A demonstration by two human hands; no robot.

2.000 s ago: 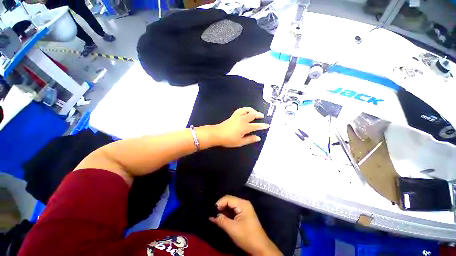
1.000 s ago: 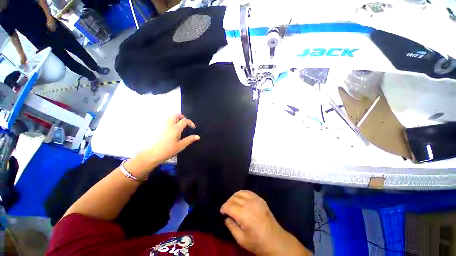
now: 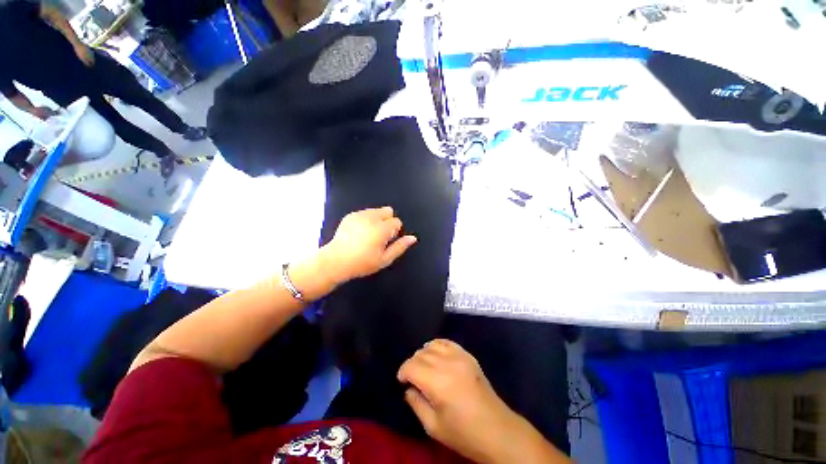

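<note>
A long black cloth panel [image 3: 398, 181] lies flat on the white sewing table, its right edge beside the presser foot and needle [image 3: 460, 163], and hangs over the front edge. My left hand [image 3: 367, 243] rests on the middle of the panel, fingers slightly curled; I cannot tell if it pinches cloth. My right hand [image 3: 446, 385] is over the lower part of the panel near my lap, fingers curled; its fingertips seem to hold the panel's edge, but this is not clear. The sewing machine head [image 3: 580, 82] with "JACK" lettering stands behind.
A black cloth heap [image 3: 272, 109] with a grey oval patch [image 3: 342, 60] lies at the back left. A phone [image 3: 777, 245], brown board [image 3: 670, 222] and thin tools lie at the right. Black cloth [image 3: 149, 349] is at lower left. A person [image 3: 81, 68] stands at upper left.
My left hand has moved from near the needle to the panel's left edge, then right onto its middle. My right hand stays low. The view has shifted.
</note>
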